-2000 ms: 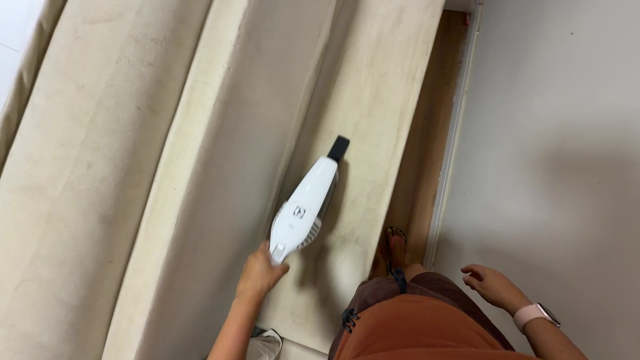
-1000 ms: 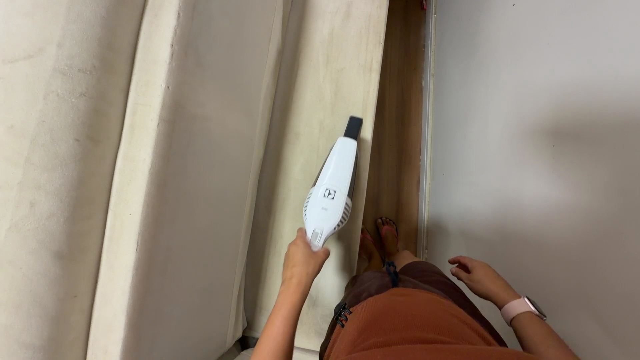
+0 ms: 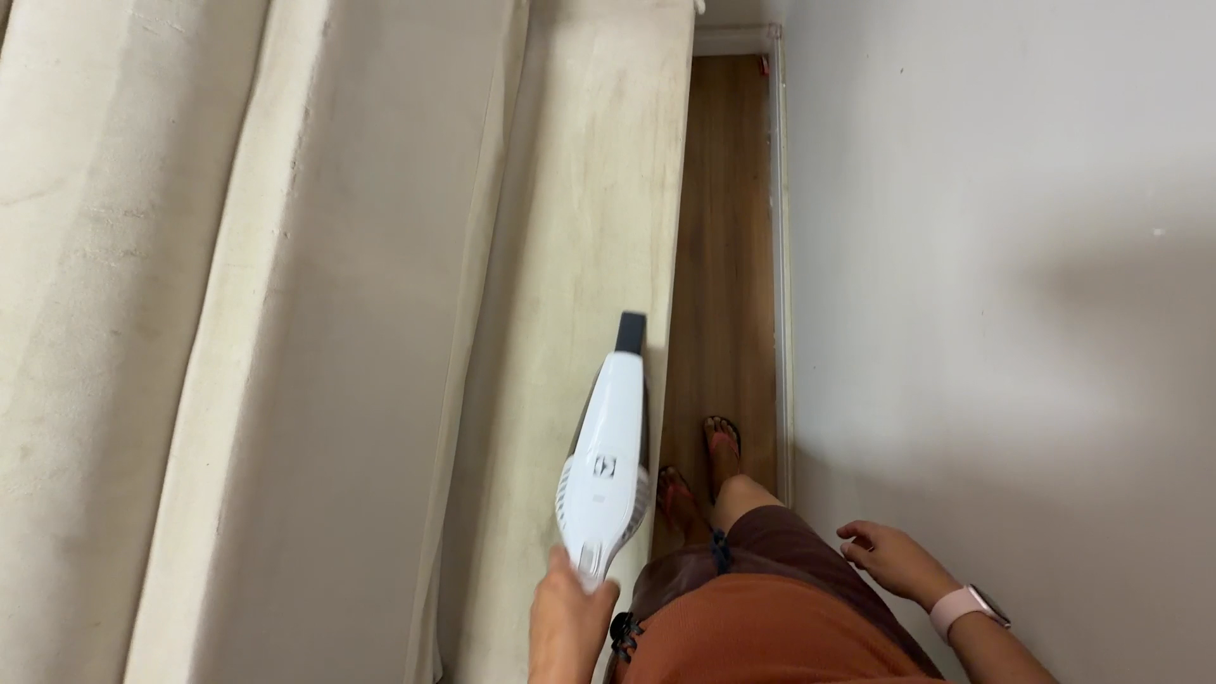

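Note:
My left hand [image 3: 573,613], low in the middle of the head view, is closed around the rear handle of a white Electrolux handheld vacuum cleaner [image 3: 608,446]. Its dark crevice nozzle [image 3: 631,332] points away from me, over the right part of a long cream upholstered surface [image 3: 579,218]. Whether the nozzle touches the fabric I cannot tell. My right hand [image 3: 893,562] holds nothing; its fingers are loosely bent beside my thigh, near the wall, and a watch with a pink strap [image 3: 961,611] is on that wrist.
Large cream cushions or padded sections [image 3: 370,361] of the upholstered furniture stand at the left. A narrow strip of wooden floor [image 3: 727,247] runs between the furniture and the pale wall [image 3: 997,285]. My feet, in sandals, are on it. A small red item [image 3: 763,65] lies at its far end.
The vacuum cleaner, gripped by my left hand throughout, has moved from beside the upright cushion to the right edge of the long surface. The view has shifted. My right hand stays free at my side.

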